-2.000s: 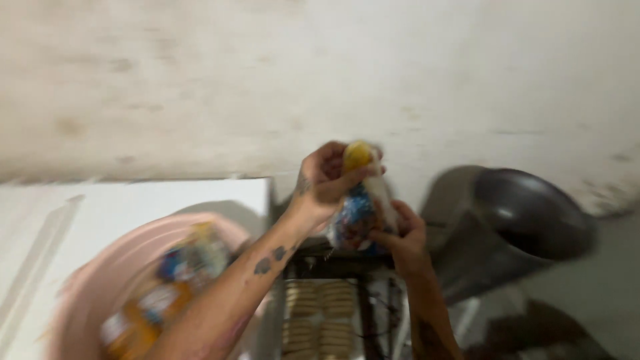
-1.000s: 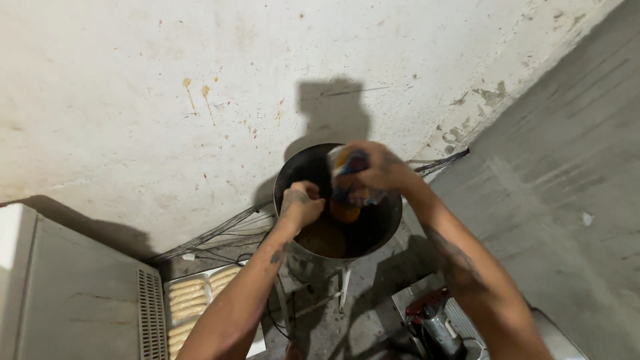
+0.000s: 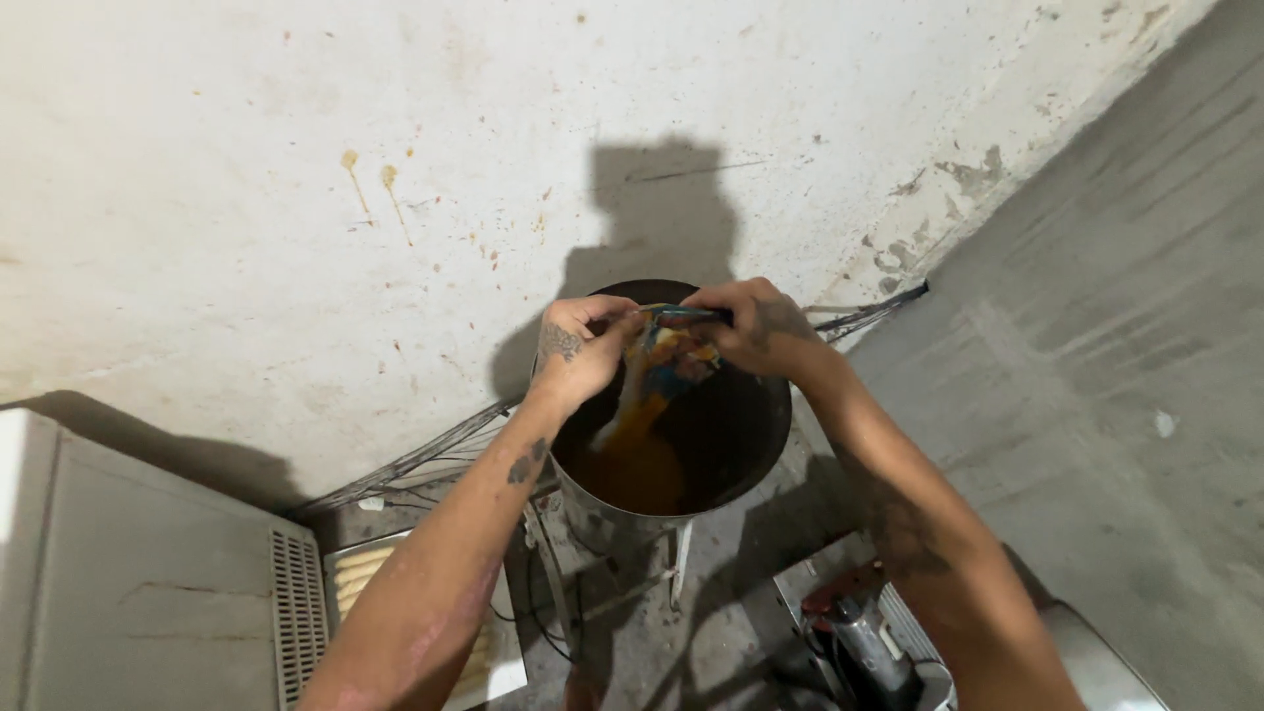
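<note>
A printed plastic bag (image 3: 673,367) is stretched between my two hands above a deep, dark metal container (image 3: 726,464). My left hand (image 3: 585,341) pinches the bag's left edge, and my right hand (image 3: 755,321) grips its right edge. Something orange-yellow (image 3: 642,469) shows below the bag inside the container; whether it is falling or lying there I cannot tell. The bag bears blue, yellow and reddish print. The container stands against the wall, on or beside a metal frame (image 3: 679,563).
A white appliance with a vent grille (image 3: 298,602) stands at lower left, beside a tray of long pale dough-like rolls (image 3: 360,578). Dark cables (image 3: 425,456) run along the wall's base. A metal machine with a motor (image 3: 869,642) sits at lower right. A grey wall (image 3: 1116,365) rises on the right.
The view has swung right since two seconds ago, when the bag was held beside the container. Both hands are now over it. Since one second ago, the bag has been spread between them.
</note>
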